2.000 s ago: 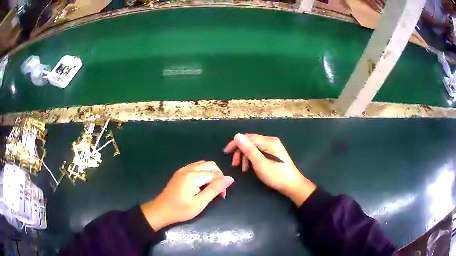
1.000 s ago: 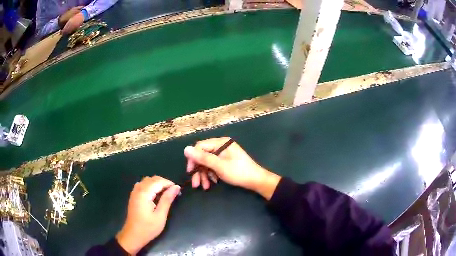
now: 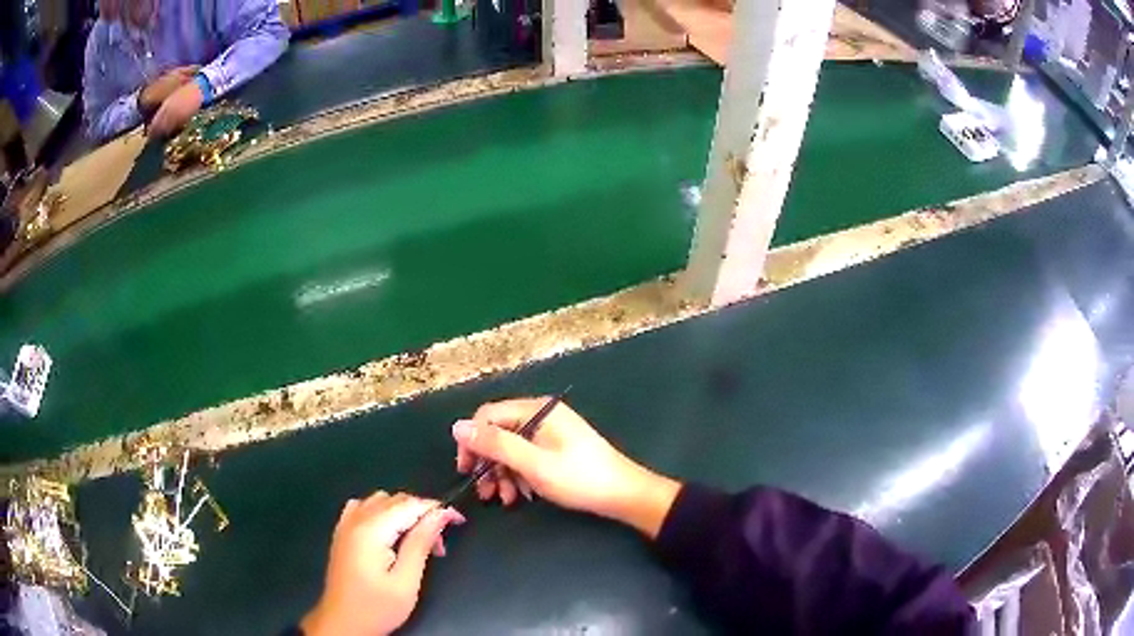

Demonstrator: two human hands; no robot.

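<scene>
My right hand (image 3: 553,460) holds dark tweezers (image 3: 504,450) like a pen, pointing down and left. Their tip reaches the fingertips of my left hand (image 3: 379,559), where thumb and forefinger are pinched together. I cannot tell whether the left fingers grip the tip or only touch it, or whether a small part is between them. Both hands are above the dark-green bench (image 3: 746,422). Brass contact strips with white wires (image 3: 164,528) lie left of my left hand, and another contact-strip pile (image 3: 44,532) lies at the far left.
A cream rail (image 3: 497,350) with a white post (image 3: 752,162) separates bench and green conveyor belt (image 3: 497,211). White housings lie on the belt at left (image 3: 27,379) and far right (image 3: 969,137). A person (image 3: 180,62) sits opposite. Plastic bagging (image 3: 1057,547) is at lower right.
The view has turned right, bringing the person opposite into sight and shifting the piles left and down. My hands have come together at the tweezers' tip, which now shows more clearly.
</scene>
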